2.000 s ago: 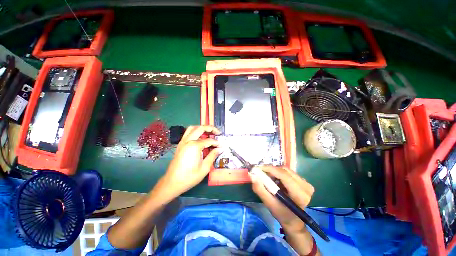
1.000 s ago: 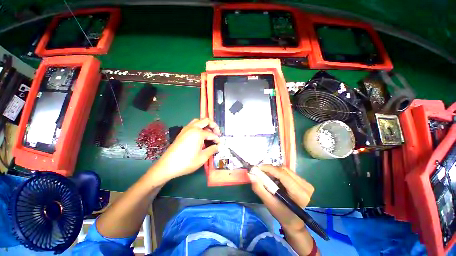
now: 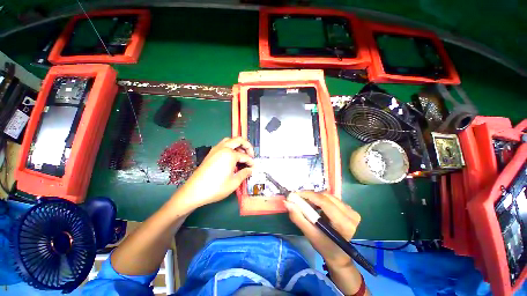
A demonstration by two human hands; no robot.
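An open tablet assembly (image 3: 289, 124) lies in an orange-red foam tray (image 3: 333, 139) in front of me. Its silver battery (image 3: 294, 136) bears a small black part (image 3: 273, 124). The circuit board (image 3: 300, 173) is at the near end. My right hand (image 3: 323, 219) holds the soldering iron (image 3: 335, 236) by its pale collar, its tip over the board's left part. My left hand (image 3: 222, 170) has its fingertips pinched at the board's left edge; what they hold is too small to tell.
A pile of red components (image 3: 178, 162) lies left of my left hand, with dark blocks nearby. Right are a round black grille (image 3: 373, 121), a cleaning cup (image 3: 378, 162), and stacked trays. A blue fan (image 3: 56, 244) stands lower left. More trays (image 3: 315, 37) lie at the back.
The back trays have shifted to the right. My left hand has moved slightly up and its forearm lies lower and further left than two seconds ago. The iron stays nearly in place.
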